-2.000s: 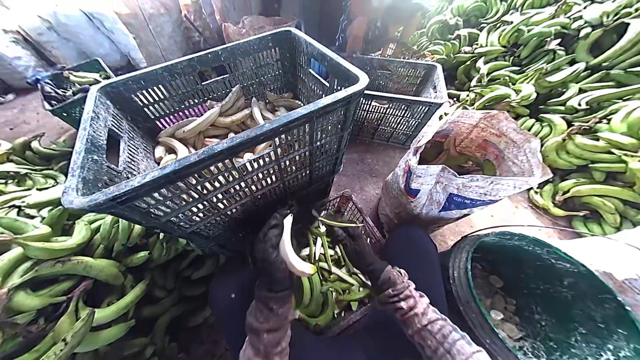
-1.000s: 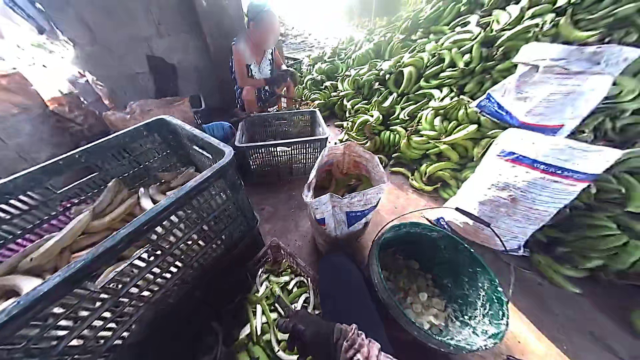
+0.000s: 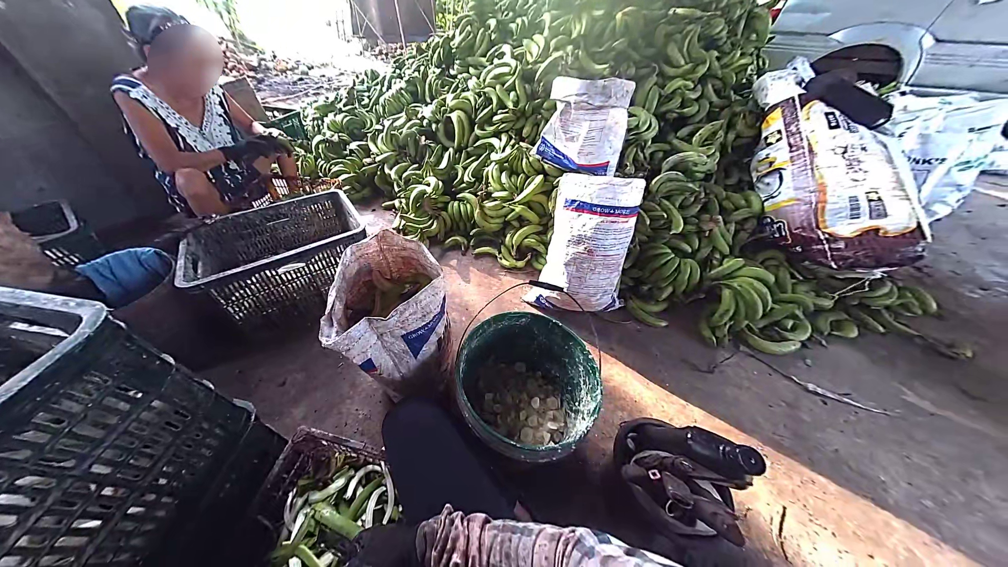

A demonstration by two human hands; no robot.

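Observation:
My right hand (image 3: 383,545), in a dark glove, is cut off by the bottom edge, below a plaid sleeve. It lies beside the green and white peels (image 3: 335,504) in a small crate (image 3: 303,453); its fingers are hidden, so what it holds cannot be told. My left hand is out of view. Right of my knee stands a green bucket (image 3: 465,378) with a wire handle, pale round pieces (image 3: 524,403) at its bottom. An open woven sack (image 3: 386,339) with peels inside stands left of the bucket.
A large dark plastic crate (image 3: 102,425) stands at left, an open crate (image 3: 268,260) behind it. Beyond, a person (image 3: 193,118) in dark gloves sits by a heap of green bananas or plantains (image 3: 472,150). A black bag (image 3: 681,480) lies right of the bucket.
The view has swung far to the right. The left hand with a peeled fruit, seen two seconds ago, is out of view. The right hand is now mostly below the bottom edge.

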